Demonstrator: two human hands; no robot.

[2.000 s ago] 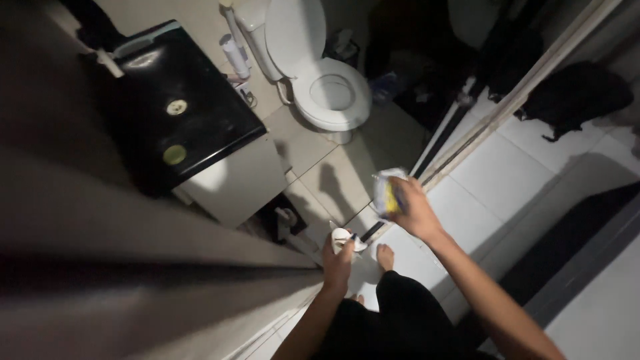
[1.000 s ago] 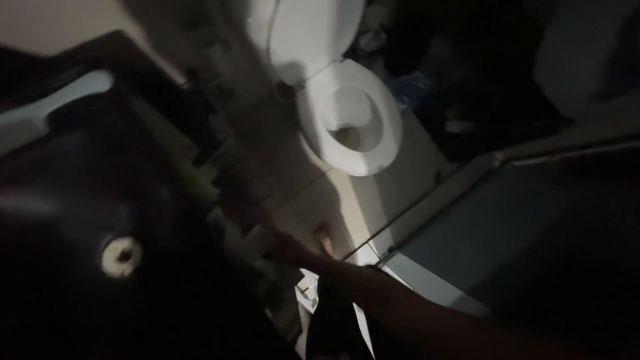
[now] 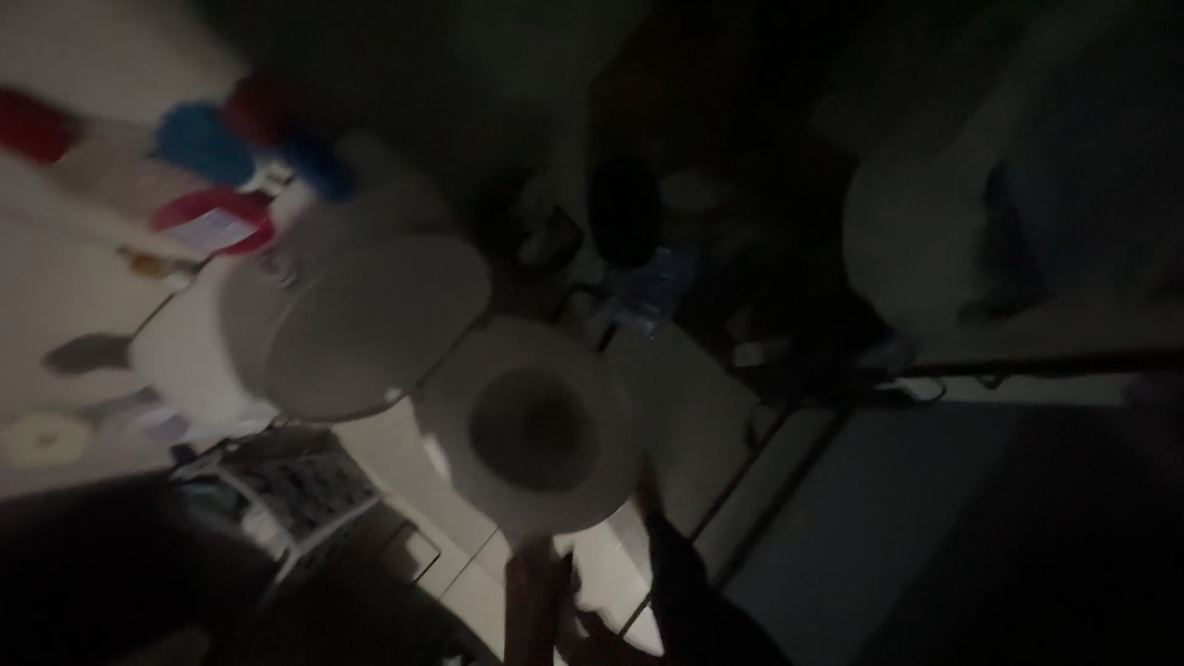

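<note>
The head view is dark and blurred. A white toilet bowl [image 3: 536, 425] with its seat stands at the middle, its lid [image 3: 379, 324] raised to the left. What looks like my left hand [image 3: 538, 564] is a dark shape at the bowl's front edge; whether it touches the bowl or holds anything cannot be told. A second dark shape, perhaps my right hand [image 3: 597, 634], lies low beside it, its fingers and any held thing hidden in shadow. My foot [image 3: 647, 490] shows right of the bowl, below it a dark trouser leg [image 3: 703, 592].
Left of the bowl are the toilet tank [image 3: 194, 351], a white basket [image 3: 314, 499] with small things, and red and blue items [image 3: 208, 143]. Behind the bowl lies a clear plastic thing [image 3: 657, 282]. A raised edge [image 3: 777, 490] crosses the floor on the right.
The view has swung over the toilet, and the scene is much darker. Two seconds ago my right hand held a white and yellow thing and my left a small white one; neither thing can be made out now.
</note>
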